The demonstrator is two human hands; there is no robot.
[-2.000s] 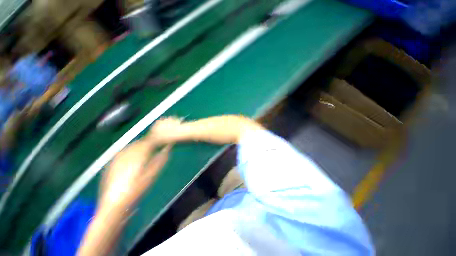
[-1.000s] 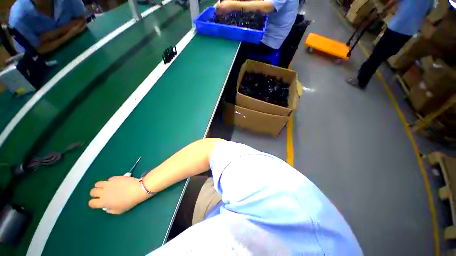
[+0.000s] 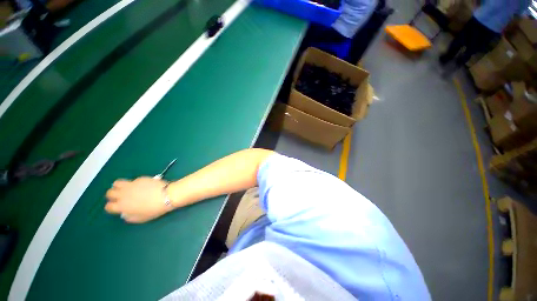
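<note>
My right hand [image 3: 138, 200] rests palm down low over the green bench, at the left of the view, with a bracelet at the wrist. It holds a screwdriver [image 3: 168, 168]; the thin shaft sticks out past the wrist side of the hand and the grip is mostly hidden under the palm. My left hand is out of the picture. A grey-black cord bundle [image 3: 41, 168] lies on the belt beyond the white rail.
Green bench [image 3: 229, 88] with a white rail [image 3: 131, 109]. A small black part [image 3: 214, 24] sits at the rail. A blue bin [image 3: 297, 9] stands at the far end beside a person. An open carton of black parts [image 3: 327, 88] stands right of the bench. An orange cart [image 3: 408, 37] is behind.
My view has shifted, so the bench, carton and cart appear higher. My right hand still holds the screwdriver over the bench. The silver cylinder at lower left has left the view.
</note>
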